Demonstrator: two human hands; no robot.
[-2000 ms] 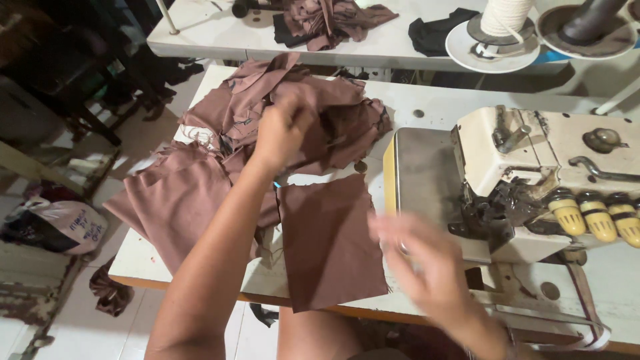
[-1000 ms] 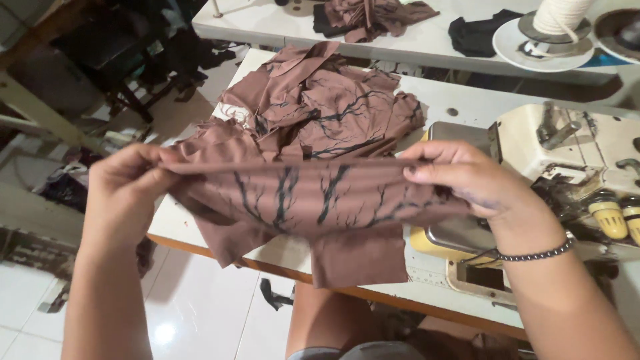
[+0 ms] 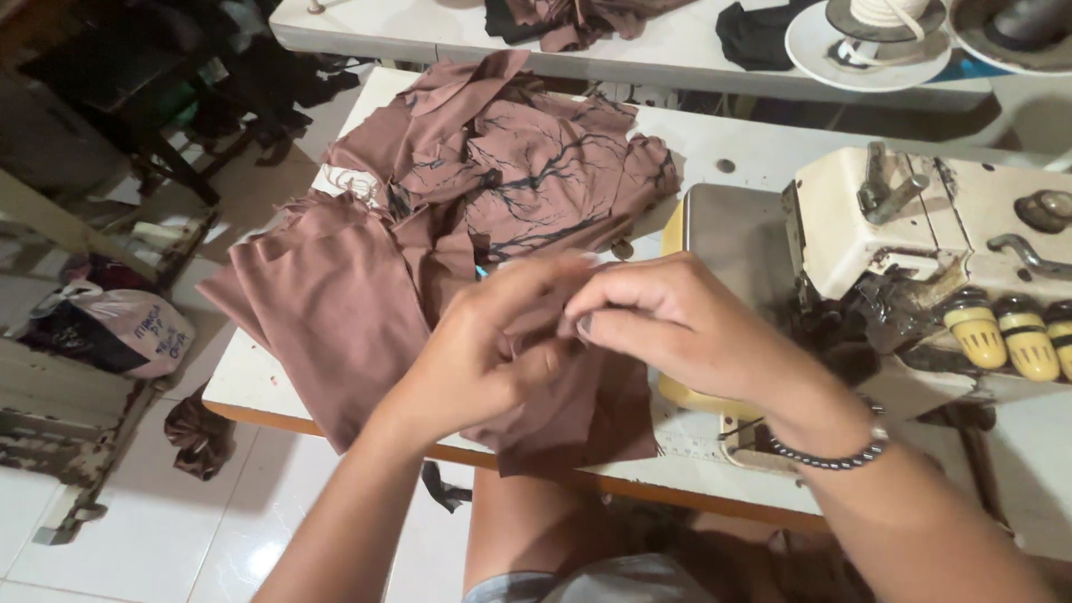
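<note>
Both my hands meet over a small brown fabric piece (image 3: 553,410) near the table's front edge. My right hand (image 3: 649,306), with a beaded bracelet at the wrist, pinches brown fabric between thumb and fingers. Close beside it, my left hand (image 3: 511,335) is curved around part of the same cloth; its fingertips are blurred, and its hold is unclear. Behind them lies a heap of brown fabric with a black branch print (image 3: 544,167). Plain brown fabric (image 3: 335,293) hangs slightly over the table's left front edge.
An industrial sewing machine (image 3: 904,218) with yellow-capped parts stands on the right, beside a grey metal plate (image 3: 737,251). Behind is a second table (image 3: 402,38) with dark cloth and thread cones on round holders. A tied plastic bag (image 3: 142,331) is at the left.
One second ago my hands were wide apart, stretching a branch-printed brown piece between them. They have come together, and the cloth is now bunched and mostly hidden by them.
</note>
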